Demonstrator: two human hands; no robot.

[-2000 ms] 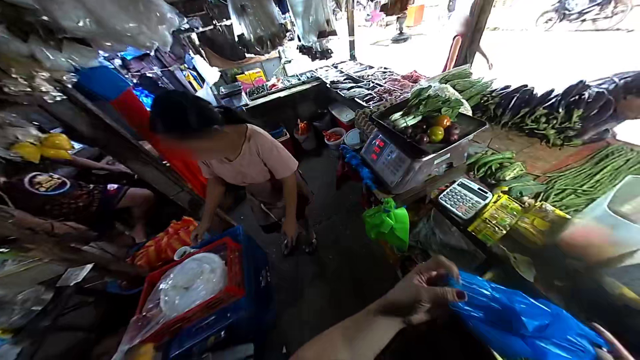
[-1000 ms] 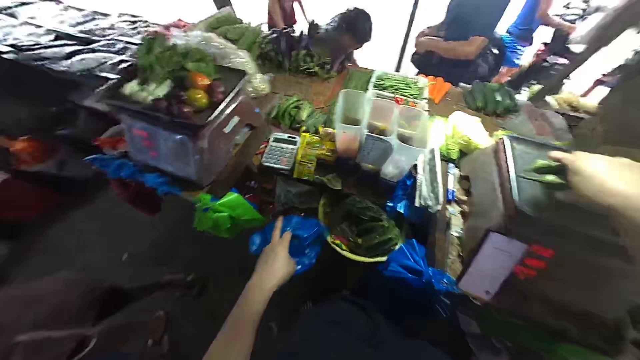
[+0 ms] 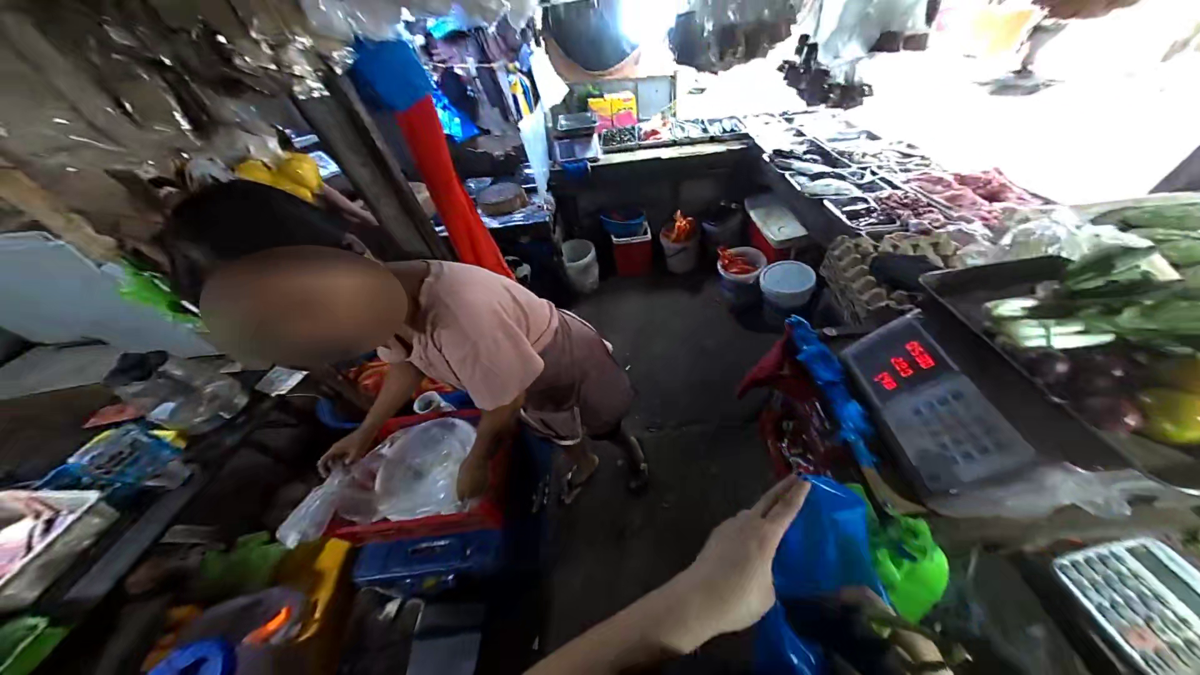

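Note:
My left hand [image 3: 741,562] grips the upper edge of a blue plastic bag [image 3: 825,539] at the lower middle. At the bag's mouth, low in the view, is my right hand [image 3: 900,637], blurred, with dark green vegetables [image 3: 844,623] at its fingers. A green plastic bag [image 3: 909,562] hangs just behind the blue one. Right of it stands a digital scale [image 3: 937,412] with lit red digits and a metal tray [image 3: 1059,398] of leafy greens, dark round produce and a yellow-green fruit. A calculator [image 3: 1134,600] lies at the lower right.
Left of me a person [image 3: 487,328] in a pink shirt bends over a red crate [image 3: 403,530] holding clear plastic bags. Buckets [image 3: 787,286] and an egg tray stack [image 3: 867,286] stand farther back, beside trays of fish [image 3: 825,178]. A wooden post [image 3: 375,159] leans at the left.
The view has swung left since one second ago. My right hand has moved from the green vegetables on the right-hand container to the blue bag, with dark green vegetables at its fingers.

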